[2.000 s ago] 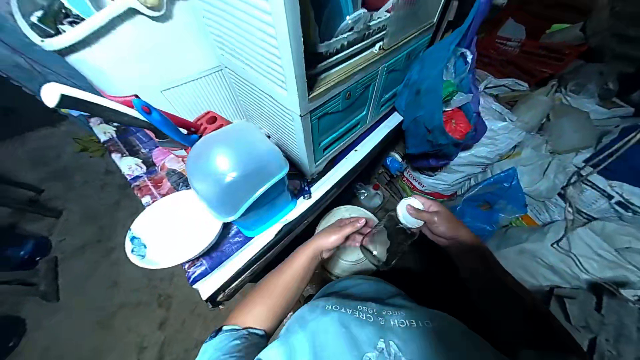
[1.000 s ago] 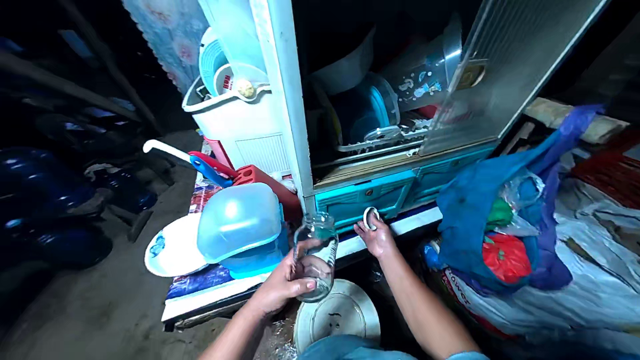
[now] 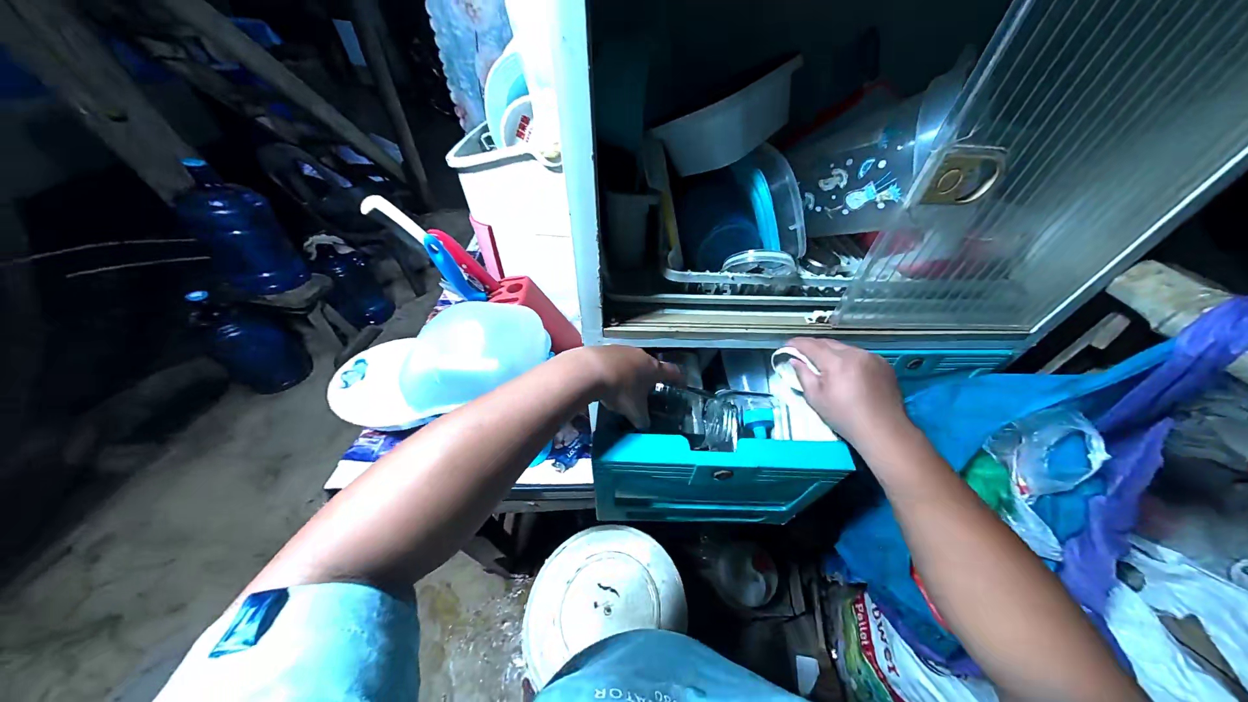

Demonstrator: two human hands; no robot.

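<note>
A teal plastic drawer stands pulled out below the cabinet, with several items inside. My left hand reaches into its left side and holds a clear glass jar, which lies on its side with its threaded mouth to the right. At the drawer's right side, my right hand grips a round white lid between thumb and fingers. Beside the jar's mouth is a small blue plastic piece.
Above the drawer, the cabinet holds plastic basins behind a ribbed sliding door. Bowls and a red holder stand at left. A round white lid lies below; a blue bag hangs at right.
The teal drawer, shut one second ago, is now pulled out. My left hand has moved with the glass jar from in front of the cabinet into the drawer. The white lid stays in my right hand.
</note>
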